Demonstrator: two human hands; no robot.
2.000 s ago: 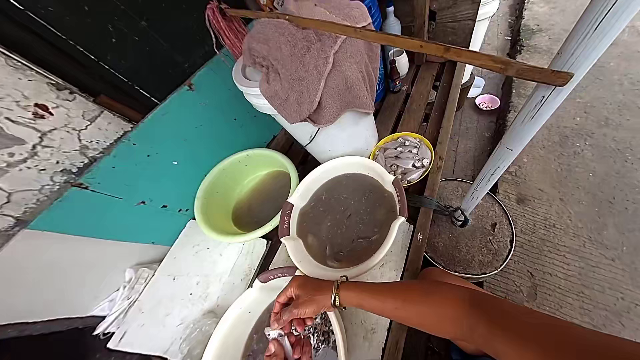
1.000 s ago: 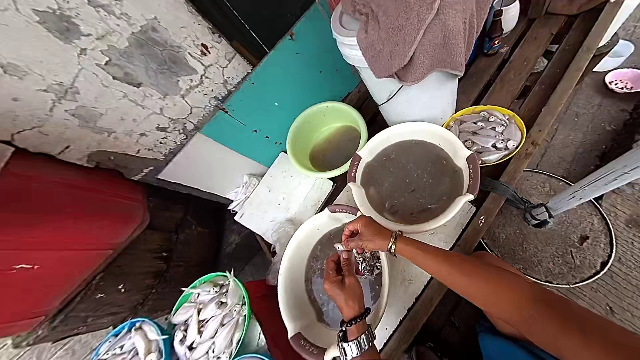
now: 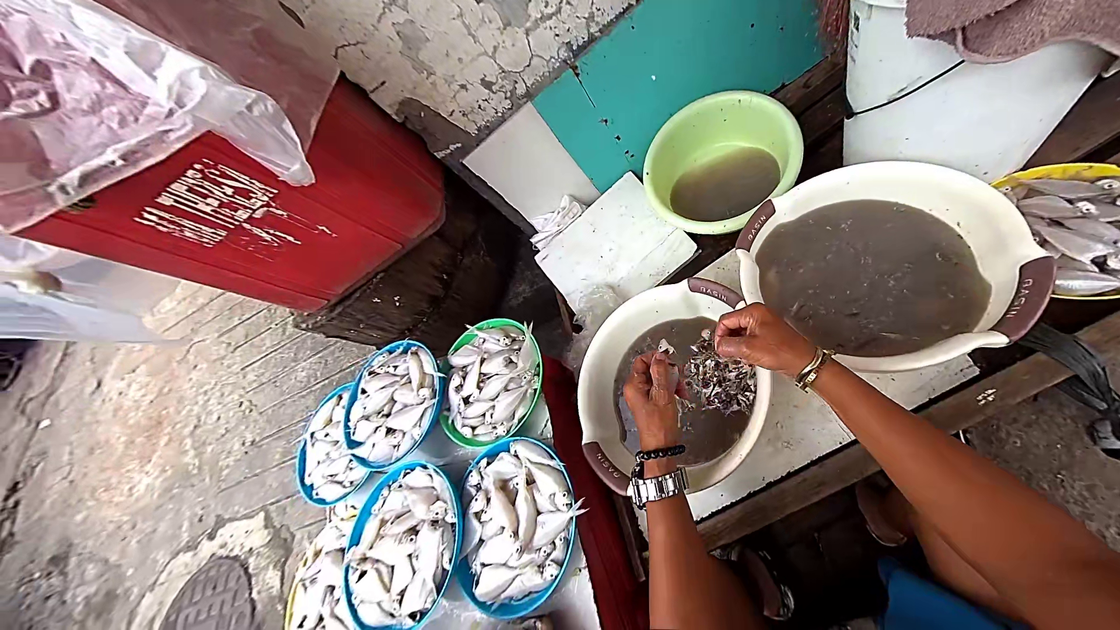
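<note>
Over a white basin [image 3: 604, 385] of murky water, my left hand [image 3: 653, 394] is closed around a small pale fish [image 3: 669, 372], partly hidden by the fingers. My right hand [image 3: 759, 337] is at the basin's right rim with thumb and fingertips pinched together; whether something small is between them cannot be told. Below it lies a heap of fish scraps [image 3: 722, 381] in the basin. A larger white basin [image 3: 954, 197] of grey water stands to the right, beside a yellow-rimmed bowl of silvery fish [image 3: 1072, 227].
Blue-rimmed bowls of fish [image 3: 521, 525] and a green-rimmed one [image 3: 493, 382] stand at lower left. A light green basin [image 3: 779, 131] sits behind a white board [image 3: 617, 241]. A red container [image 3: 350, 192] with plastic sheeting is at upper left; a white bucket [image 3: 901, 79] is at upper right.
The view has swung left, bringing more fish bowls and the red container in. My hands were together over the basin a second ago; now they are apart.
</note>
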